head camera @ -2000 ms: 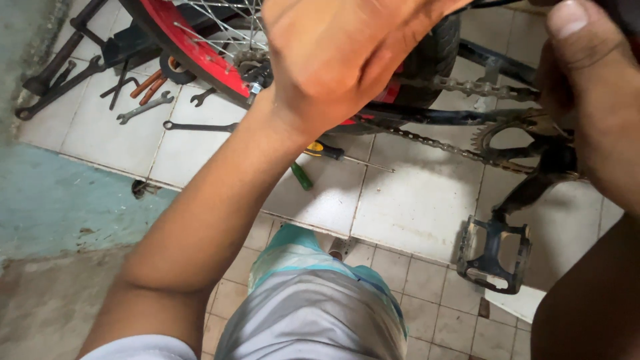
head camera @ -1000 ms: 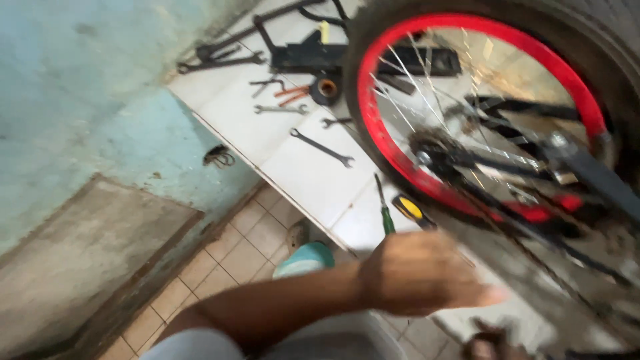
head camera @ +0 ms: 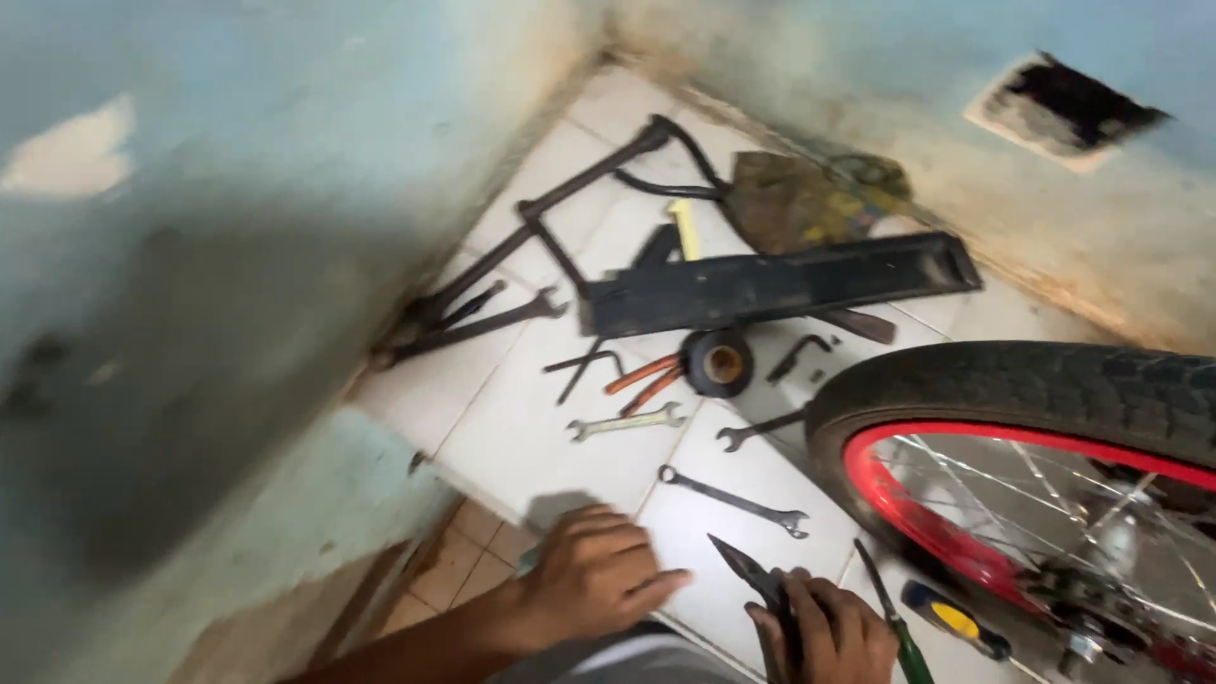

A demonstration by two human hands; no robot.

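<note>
My left hand (head camera: 603, 570) hangs over the front edge of the white tiled ledge (head camera: 532, 446), fingers loosely curled, with nothing seen in it. Just to its right, my right hand (head camera: 831, 627) grips dark pliers with pointed jaws (head camera: 746, 565), their tip toward the upper left. Above the hands lies a combination wrench (head camera: 731, 501). Right of my right hand are a green-handled screwdriver (head camera: 907, 646) and a yellow and dark blue screwdriver handle (head camera: 953, 619). A bicycle wheel with a red rim (head camera: 912, 522) stands at the right.
Farther back lie an open-end wrench (head camera: 627, 422), orange-handled pliers (head camera: 651, 380), a tape roll (head camera: 719, 363), hex keys (head camera: 589, 361), a long black metal channel (head camera: 779, 285) and a dark metal frame (head camera: 551, 223). Blue-green walls (head camera: 237, 237) border the ledge.
The view has swung left to the ledge's corner. My left hand has moved off the bicycle, and dark pliers now show in my right hand.
</note>
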